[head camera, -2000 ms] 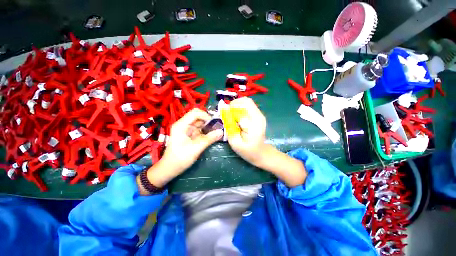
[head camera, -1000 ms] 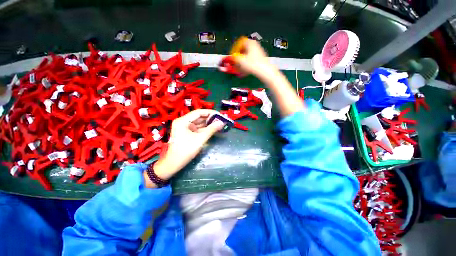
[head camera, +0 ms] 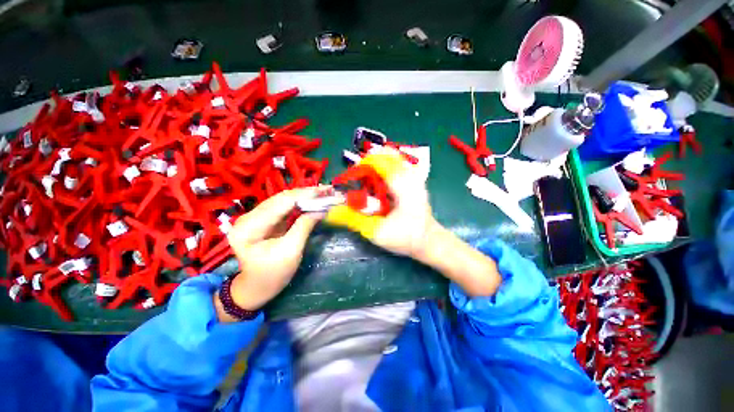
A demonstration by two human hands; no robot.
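Note:
My left hand [head camera: 274, 241] holds a small watch housing [head camera: 320, 203] edge-on between thumb and fingers, in front of me over the bench. My right hand [head camera: 394, 205], with yellow finger cots, grips a red spring clamp [head camera: 369, 191] beside the housing's right end. The clamp's jaws are blurred, and I cannot tell whether they touch the housing. Just behind my right hand lies a clamped unit [head camera: 369, 138], a dark housing with red clamp parts partly hidden by the hand.
A large heap of red clamps [head camera: 161, 177] fills the left. At right are a loose clamp [head camera: 476, 150], wipes [head camera: 503, 199], a phone [head camera: 558, 219], a bottle [head camera: 549, 135], a pink fan [head camera: 547, 50], a green-rimmed tray [head camera: 591, 233] and a blue container [head camera: 604, 125]. Housings [head camera: 331, 42] lie on the conveyor behind the rail.
My right hand has come back from the rail with the red clamp to beside my left hand. My left hand has shifted slightly left and down, still holding the housing.

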